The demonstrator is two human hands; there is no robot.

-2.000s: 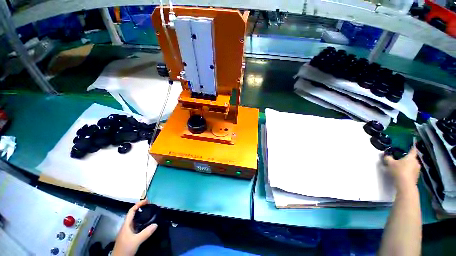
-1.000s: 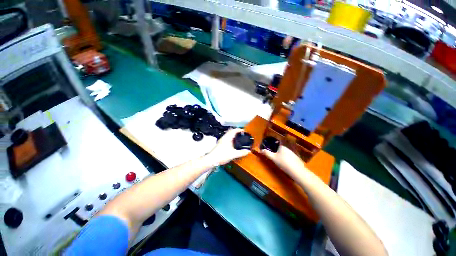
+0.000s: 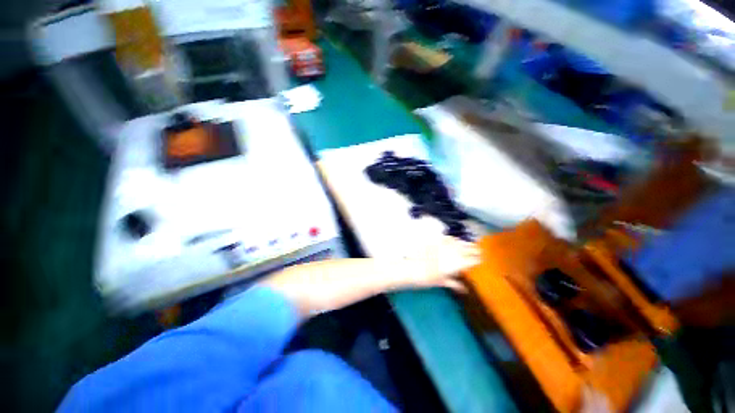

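Note:
The frame is blurred. The orange press (image 3: 516,323) stands at the right. Two black round parts sit on its base, one farther back (image 3: 558,285) and one nearer the lower edge (image 3: 595,329). My left hand (image 3: 442,261) reaches across the white sheet to the left edge of the press base, fingers extended, with nothing visible in it. My right hand (image 3: 595,400) is small, blurred and cut off by the bottom edge, just below the nearer black part. Its grip cannot be told.
Black parts (image 3: 415,184) are piled on the white sheet (image 3: 359,173) left of the press. The white robot bed (image 3: 266,181) at left carries a dark plate with an orange block (image 3: 189,141), a loose black part (image 3: 137,223) and a red button (image 3: 313,231).
The view has turned left, bringing the robot bed further in. Black parts held at the press earlier now show on its base. My hands have moved apart, and my left looks empty.

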